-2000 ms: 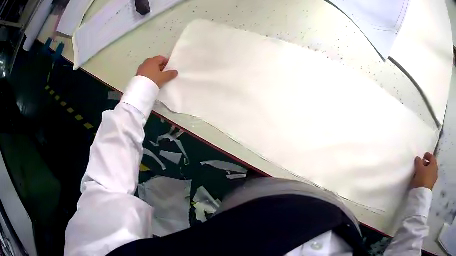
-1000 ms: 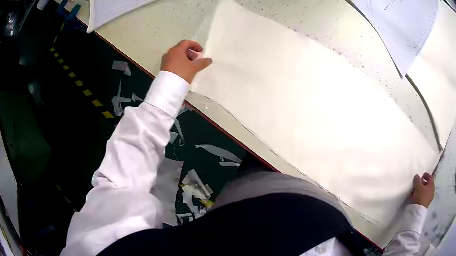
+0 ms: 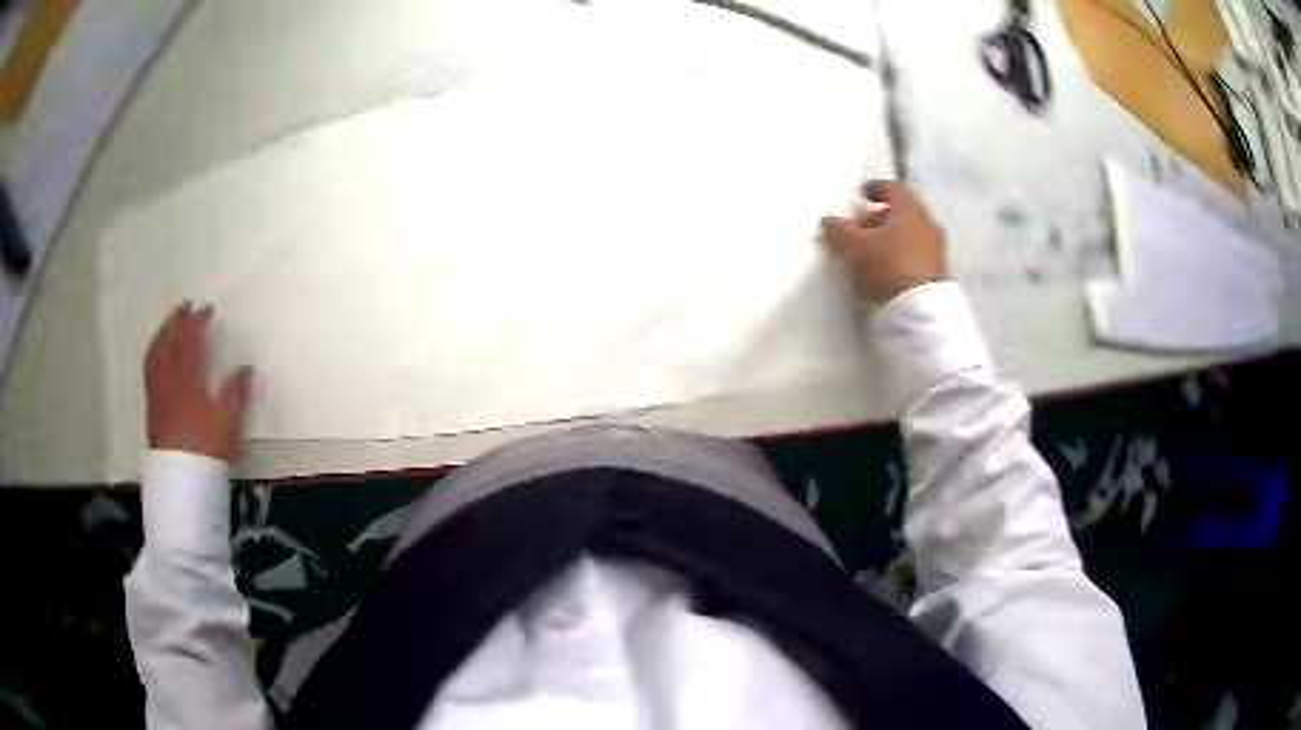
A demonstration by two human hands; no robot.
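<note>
A long white fabric panel (image 3: 514, 271) lies across the pale table in front of me, its near edge close to the table's red edge. My left hand (image 3: 196, 382) rests on its left end, thumb and fingers apart. My right hand (image 3: 892, 243) is at its right end, fingers curled with a bit of white between them, pinching the fabric edge. The picture is slightly blurred, and the number of plies cannot be told.
Black shears (image 3: 1016, 64) lie at the upper right, beside tan card (image 3: 1156, 89) with a thin black cable over it. A smaller white fabric stack (image 3: 1191, 271) sits at the right. A dark bar (image 3: 12, 231) is at the left edge. Scraps (image 3: 278, 573) lie on the floor.
My view has turned to the right, bringing the shears and tan card into view. My left hand has opened from its hold at the panel's left end; my right hand stays at the right end.
</note>
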